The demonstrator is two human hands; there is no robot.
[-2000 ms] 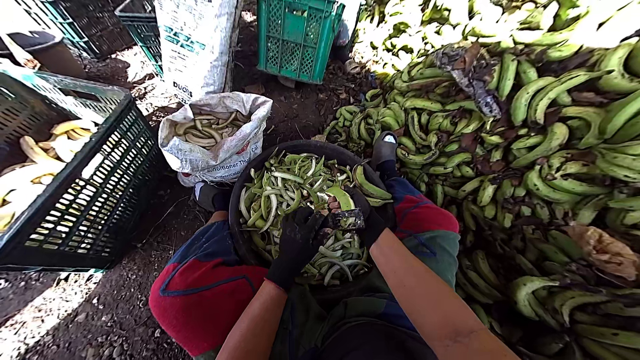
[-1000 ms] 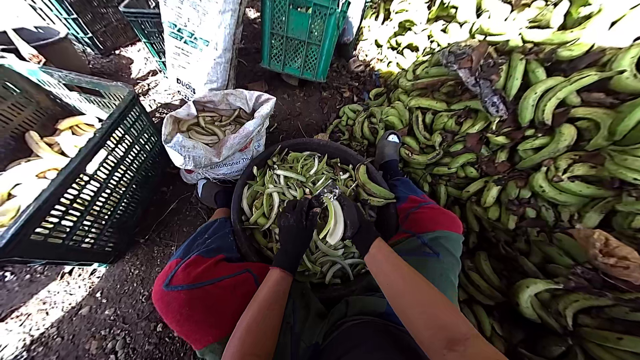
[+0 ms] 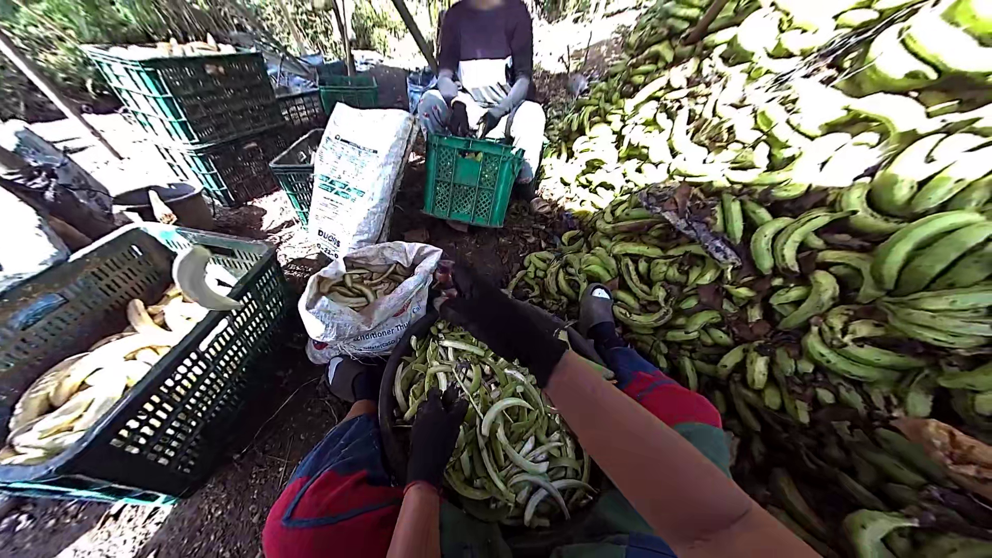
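Note:
My left hand point(image 3: 438, 434), in a dark glove, touches the green peel strips point(image 3: 511, 434) in a round dark tub point(image 3: 390, 418) between my legs. Whether its fingers grip any peel is unclear. My right hand point(image 3: 500, 314), also gloved, reaches over the tub's far rim beside a white woven sack point(image 3: 372, 318) of pale peeled fruit. Something small and reddish shows at its fingertips; what it is cannot be told. A pale peeled banana or plantain point(image 3: 200, 280) appears in mid-air over the dark green plastic crate point(image 3: 194, 387), which holds more peeled fruit point(image 3: 101, 380).
Unpeeled green bananas or plantains point(image 3: 821, 294) are heaped at right. Ahead, a seated person point(image 3: 487, 77) has gloved hands over a green crate point(image 3: 471, 182). A tall white sack point(image 3: 360, 178) and stacked crates point(image 3: 194, 101) stand at back left.
My right hand has moved from the tub's middle toward the far left, away from my left hand. The peeled fruit seen between my hands is no longer there. The view has tilted up.

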